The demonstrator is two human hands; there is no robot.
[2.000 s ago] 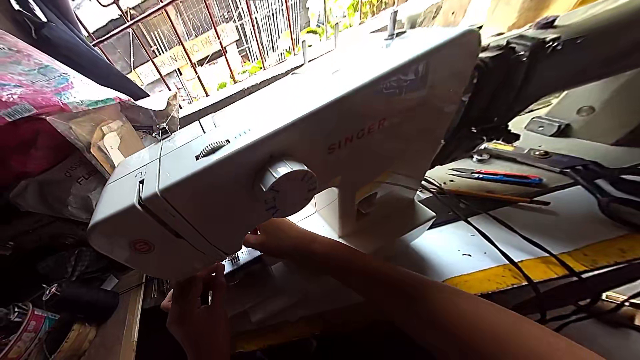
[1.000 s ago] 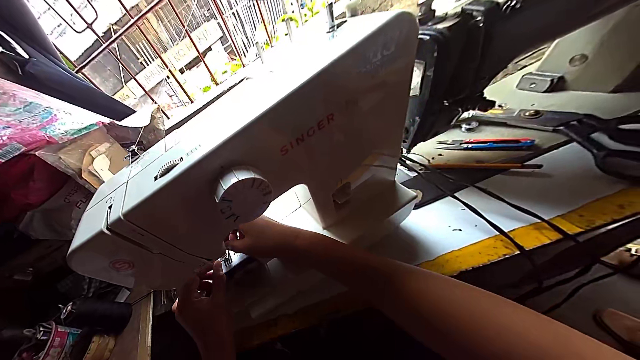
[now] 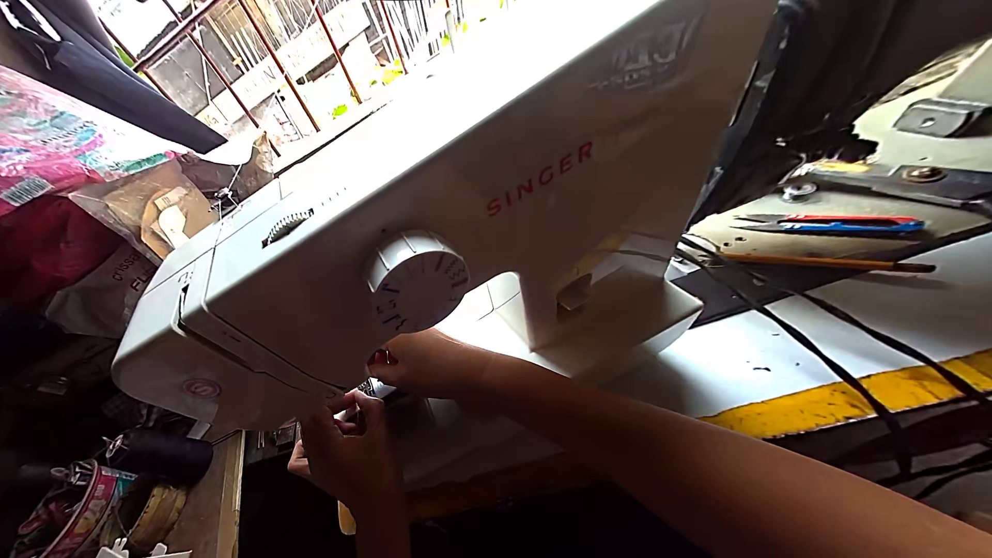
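A white Singer sewing machine (image 3: 496, 178) fills the middle of the view, tilted by the camera angle, with a stitch selector dial (image 3: 418, 283) on its front. My left hand (image 3: 345, 438) is under the needle end, thumb and fingertips pinched close together near the presser foot area. Just right of it, my right hand (image 3: 422, 360) reaches beneath the arm with its fingers curled by the needle area. Whether either hand holds something small, such as thread, cannot be made out. The needle itself is hidden by the machine head and fingers.
Thread snips (image 3: 837, 224) with red and blue handles and a thin wooden stick (image 3: 829, 262) lie at right, with black cables (image 3: 814, 360) crossing the table. At lower left are a dark thread spool (image 3: 159, 455) and a round container (image 3: 85, 508). Plastic bags (image 3: 70, 147) stand upper left.
Both hands stay under the needle end of the machine, with only small finger shifts. The snips and stick lie where they were.
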